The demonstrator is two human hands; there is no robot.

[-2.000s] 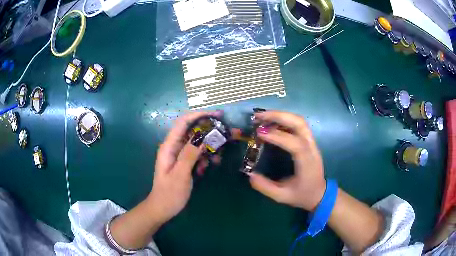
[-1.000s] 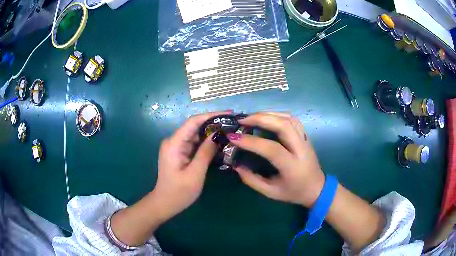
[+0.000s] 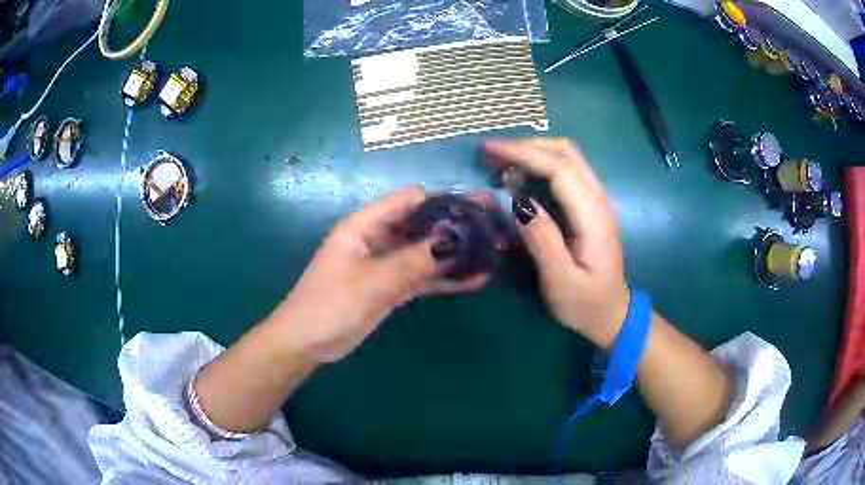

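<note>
A dark round watch (image 3: 465,237) is held above the mat in front of me, blurred by motion. My left hand (image 3: 375,270) grips it from the left, with the thumb on its dark face. My right hand (image 3: 569,237) is at its right side, with fingers curled and the thumb apart from the fingertips. A small blurred shiny patch shows by the right fingertips; I cannot tell what it is or whether the right hand grips anything. A blue wrist strap (image 3: 626,349) is on my right wrist.
A striped adhesive sheet (image 3: 453,93) lies beyond the hands, below a clear bag (image 3: 417,26). Black tweezers (image 3: 643,99) lie right of it. Open watch parts (image 3: 166,188) lie at left. Gold cylinders (image 3: 787,260) stand on black parts at right, near a red tray (image 3: 854,284).
The two watch halves, apart two seconds ago, were brought together and now show as one dark disc. My right hand has moved right and opened somewhat. The view has shifted.
</note>
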